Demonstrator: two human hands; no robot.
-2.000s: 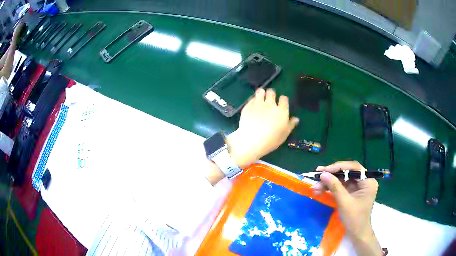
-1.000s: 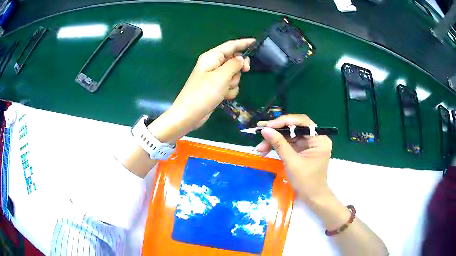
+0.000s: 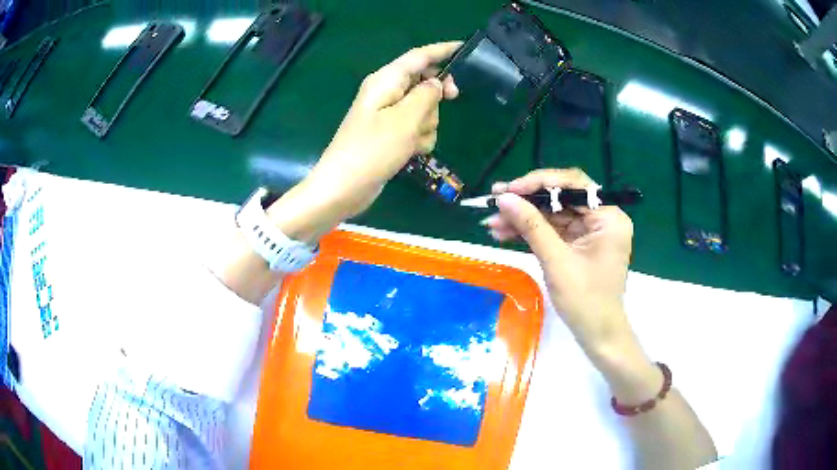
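Observation:
My left hand [image 3: 390, 128] grips a black phone middle frame [image 3: 532, 41] by its left side and holds it tilted over the green belt. The sub-board [image 3: 440, 179] with gold and blue patches shows at the frame's lower end, below my left hand. My right hand [image 3: 574, 229] holds a black pen-shaped tool [image 3: 575, 197] like a pencil. The tool's pale tip points left, close to the blue patch; whether it touches cannot be told. My left palm hides part of the frame.
An orange tray [image 3: 525, 303] with a shiny blue sheet [image 3: 404, 353] lies on the white bench surface [image 3: 138, 266] before me. More frames lie on the green belt [image 3: 321, 110], two grey ones at left and several black ones at right. A dark red sleeve shows at the right edge.
Since the earliest frame, my left hand has taken hold of a frame and lifted it. Over the last second the tool tip has drawn slightly right of the sub-board. Other belt frames appear shifted right.

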